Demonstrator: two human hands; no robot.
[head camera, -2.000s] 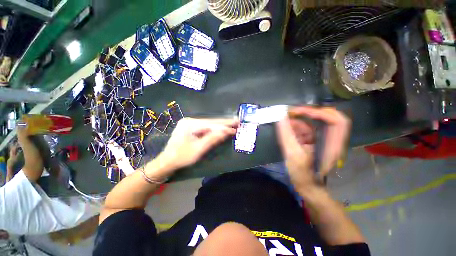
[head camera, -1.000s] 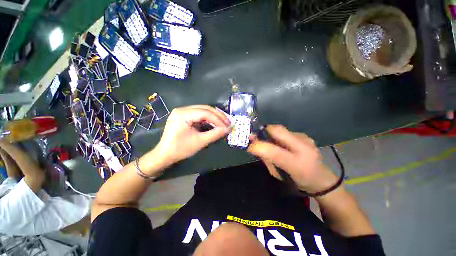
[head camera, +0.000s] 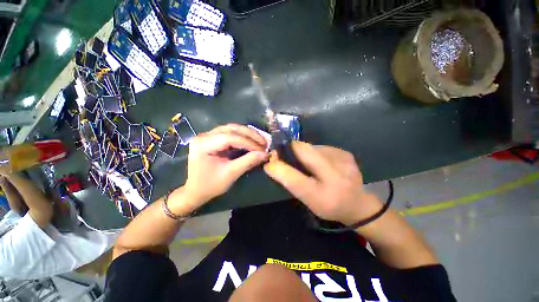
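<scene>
A phone mainboard (head camera: 290, 125) lies on the dark green mat in front of me; its blue upper end shows, and my hands and the iron cover most of the rest. My right hand (head camera: 324, 178) is shut on the dark handle of a soldering iron (head camera: 260, 91), whose metal shaft points away from me, up and left, over the board's left side. My left hand (head camera: 223, 158) pinches a small white-edged piece (head camera: 262, 135) at the board's left edge; whether it is an LCD module is unclear. The fingertips of both hands nearly meet.
A pile of LCD modules (head camera: 121, 127) lies left, with waiting mainboards (head camera: 198, 44) behind it. A round brownish container (head camera: 414, 74) with silvery bits stands back right, beside dark wire. Another person's arm (head camera: 26, 191) is at far left. The iron's black cord loops by my right wrist.
My right hand has taken hold of the iron and moved left to my left hand. The iron's shaft now lies over the board. The camera view has shifted, and the fan is out of view.
</scene>
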